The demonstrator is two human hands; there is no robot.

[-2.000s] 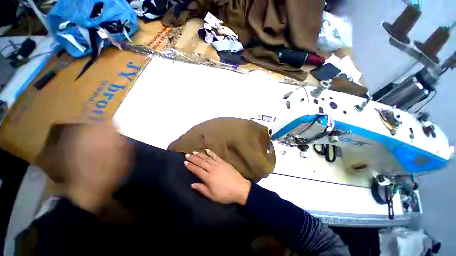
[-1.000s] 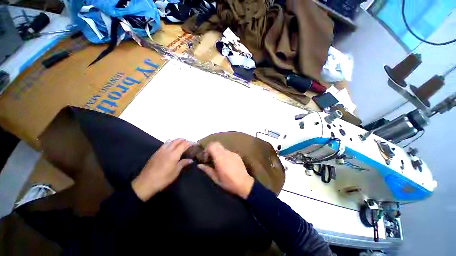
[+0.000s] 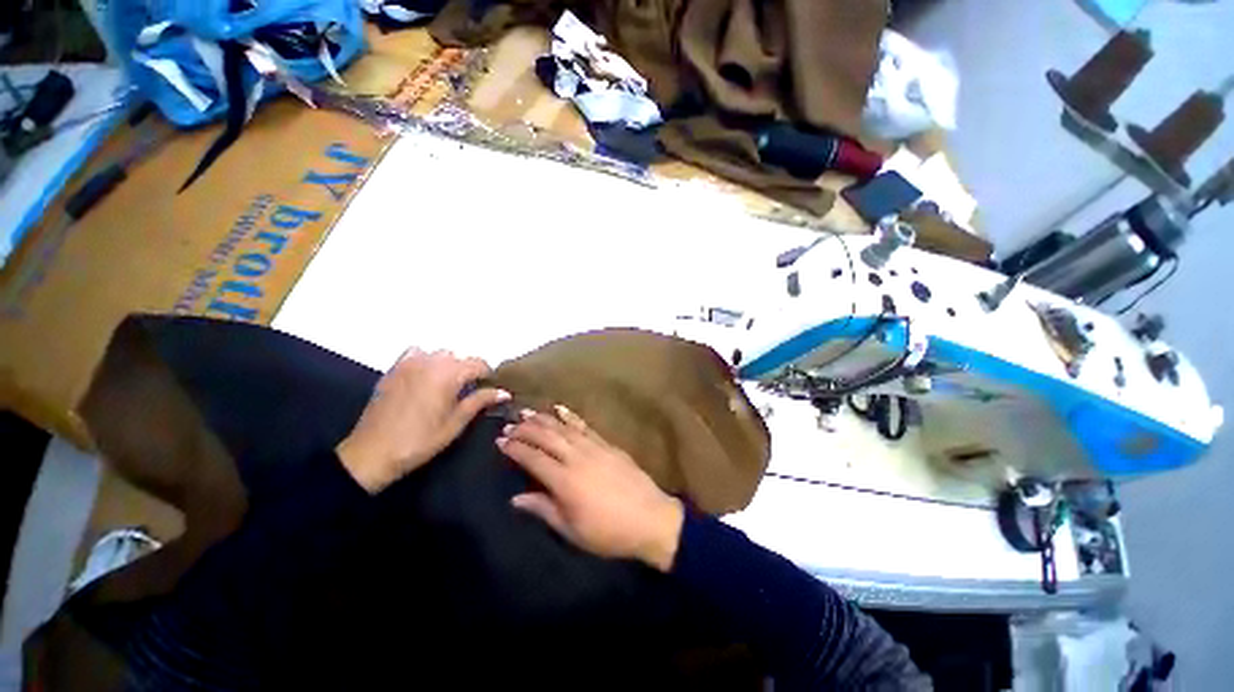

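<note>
A large black panel [image 3: 501,581] lies over the front of the table, with brown cloth [image 3: 149,426] along its left side. A curved brown piece [image 3: 650,406] lies beyond it, its rounded edge near the sewing machine's needle area. My left hand [image 3: 417,416] rests at the black panel's upper edge, thumb and fingers close on the cloth. My right hand [image 3: 582,487] lies on the black cloth where it meets the curved piece, fingers slightly spread. The fingertips of both hands are close together. The exact grip under the fingers is hidden.
The white and blue sewing machine [image 3: 974,379] stands at the right, black-handled scissors [image 3: 889,415] under its arm. A small tools tray [image 3: 1099,541] is at the table's right end. Cardboard [image 3: 176,257], a blue plastic bag [image 3: 244,47] and brown cloth [image 3: 785,68] lie behind.
The blurred left hand has come from the far left to the black panel's edge. Since one second ago, the hands have lowered from a bunched fold, which now lies flatter. The view has shifted.
</note>
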